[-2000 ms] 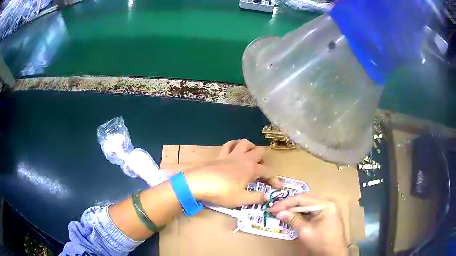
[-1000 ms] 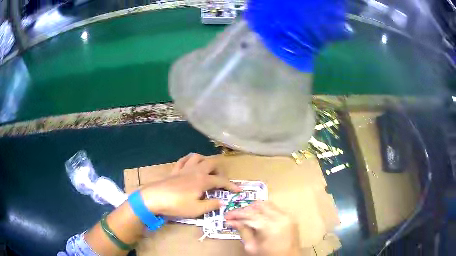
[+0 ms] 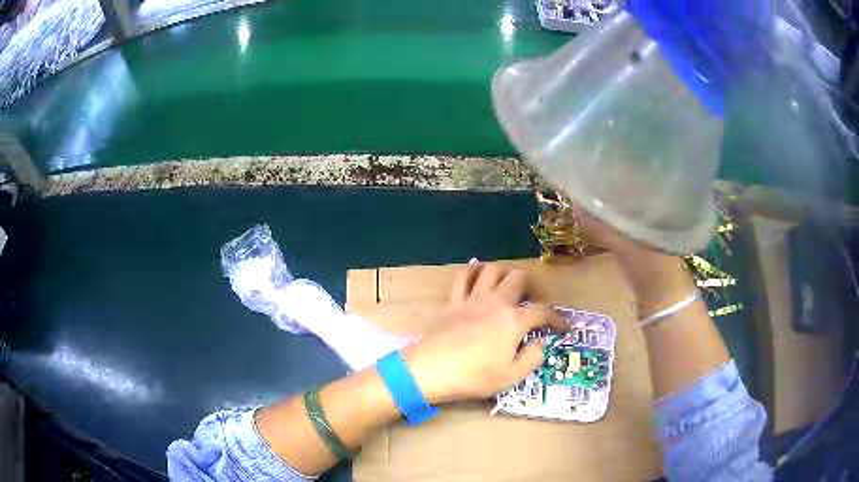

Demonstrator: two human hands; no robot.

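A white plastic housing point(image 3: 591, 405) lies on the cardboard pad point(image 3: 414, 452), with a green circuit board point(image 3: 582, 367) inside it. My left hand point(image 3: 490, 339) rests on the housing's left side, its fingers at the rim and over the inside, holding it. A power cord in a clear bag point(image 3: 273, 287) lies to the left and runs under my left forearm. My right hand point(image 3: 603, 231) reaches forward to the pile of brass strips point(image 3: 558, 226); it is partly behind the clear hood and its fingers are hidden.
The clear extraction hood point(image 3: 622, 141) with a blue wrap hangs over my right hand. More brass strips point(image 3: 721, 268) lie right of my right wrist. A shallow cardboard tray point(image 3: 777, 377) with a dark block stands at far right. Another white housing point(image 3: 570, 13) is on the green belt point(image 3: 311, 85).
My right hand has left the housing and moved forward to the brass strips. My left hand stays at the housing. The green board now shows flat inside it. The camera view has shifted.
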